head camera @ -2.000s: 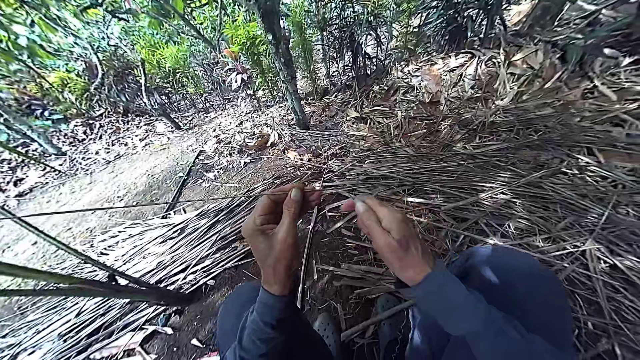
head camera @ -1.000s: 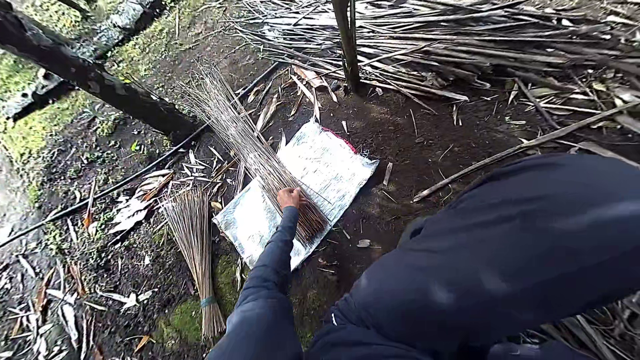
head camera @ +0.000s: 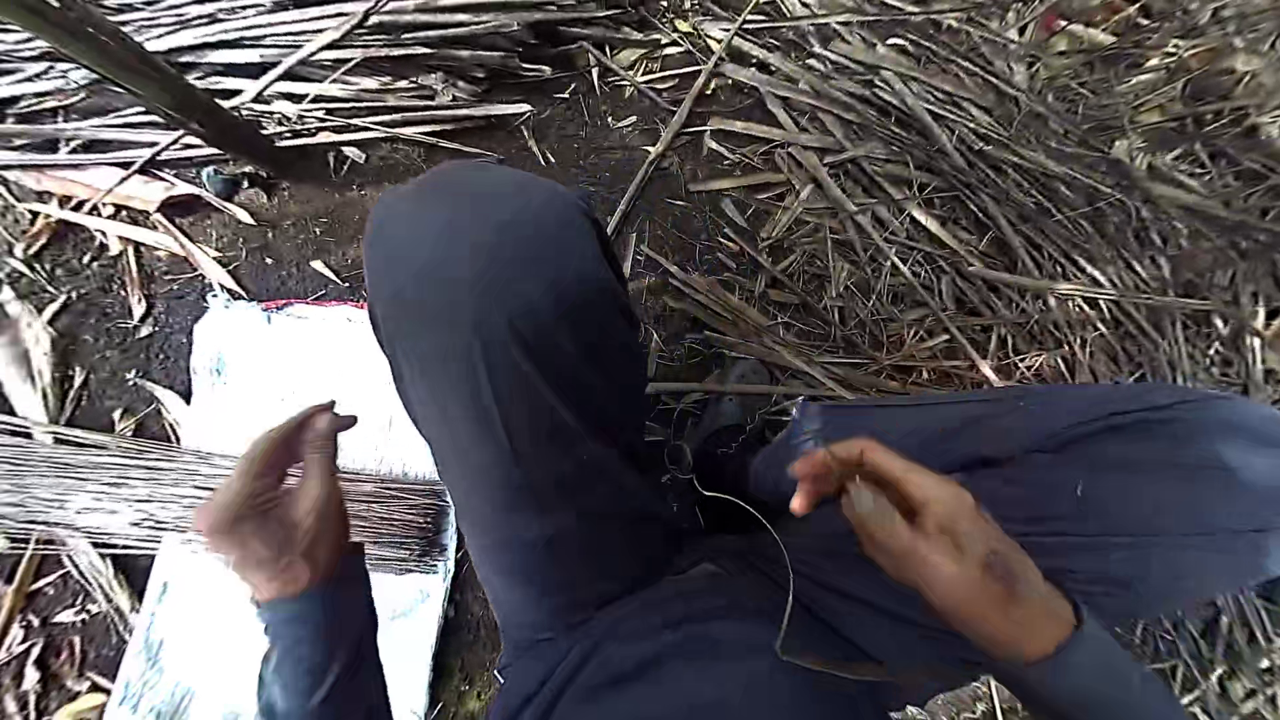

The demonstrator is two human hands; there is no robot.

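Observation:
My left hand (head camera: 285, 505) is raised over a bundle of thin sticks (head camera: 110, 490), thumb and fingers curled, with nothing plain to see between them. The bundle lies across a white woven sack (head camera: 290, 390) on the ground at left. My right hand (head camera: 920, 540) is above my bent right leg, thumb close to the curled fingers; whether it pinches anything is blurred. A thin curly strand (head camera: 785, 570) hangs in loops between my knees and trails over my lap, left of my right hand.
Dry stalks and leaf litter (head camera: 950, 200) cover the ground at the upper right. More long dry stalks (head camera: 400, 60) lie at the upper left, beside a slanting thin trunk (head camera: 150, 80). My left knee (head camera: 480, 250) stands between the sack and the litter.
One second ago a hand rested on the stick bundle on the sack; now both hands are raised apart. The view has swung strongly. A smaller tied bundle seen then is out of view.

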